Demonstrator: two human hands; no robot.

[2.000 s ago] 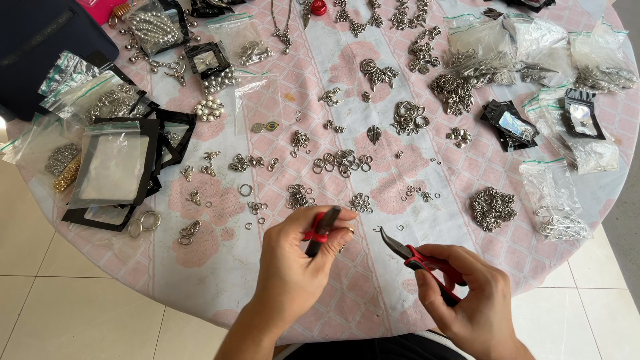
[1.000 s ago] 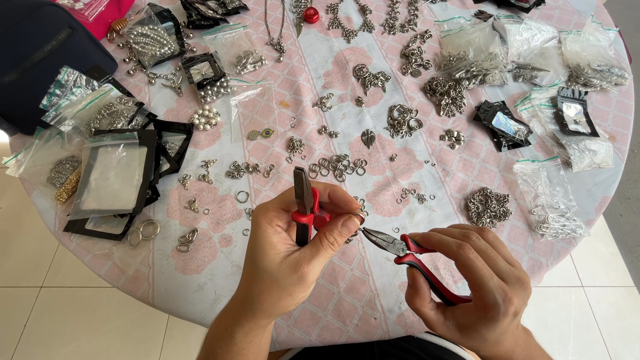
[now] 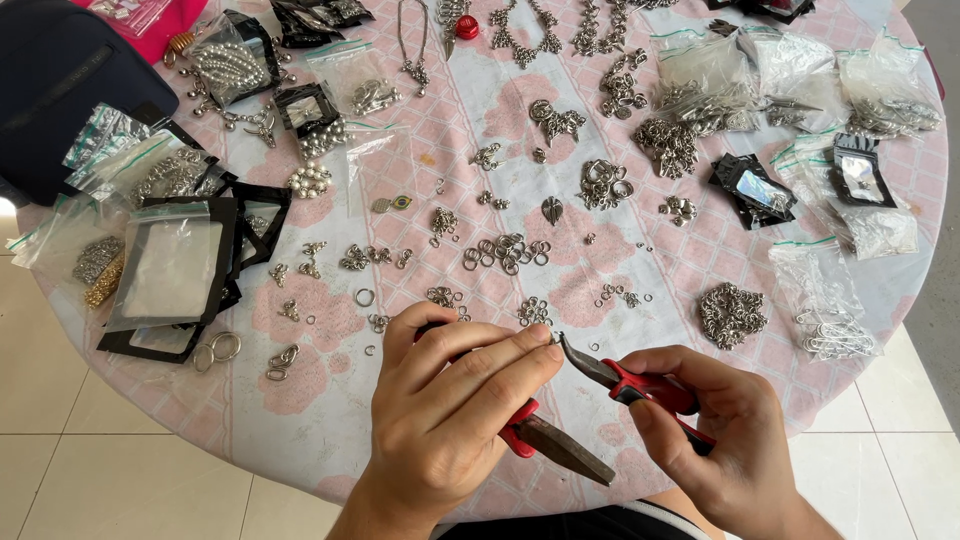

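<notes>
My left hand [image 3: 457, 397] holds flat-nose pliers [image 3: 566, 448] with red and black handles tucked in the palm, their jaws pointing down and right. Between its fingertips is a tiny metal piece [image 3: 555, 340], mostly hidden. Bent-nose pliers [image 3: 592, 365], also red and black, are gripped in my right hand [image 3: 712, 427]; their tip is at that tiny piece, and whether it clasps it I cannot tell. Just beyond the fingers lie small piles of jump rings [image 3: 535, 311], with larger rings [image 3: 506, 253] farther back. A coiled metal chain [image 3: 732, 315] rests right of the pliers.
Zip bags and black pouches [image 3: 169, 262] crowd the left side of the round table. More bags of findings [image 3: 705, 82] and a bag of safety pins [image 3: 832, 330] are at the right. Chain necklaces [image 3: 525, 37] and a red round object [image 3: 466, 28] lie at the back.
My left hand has turned over, so its pliers now point down and right instead of up. The bent-nose pliers' tip has stayed close to the left fingertips since the one-second-old frame.
</notes>
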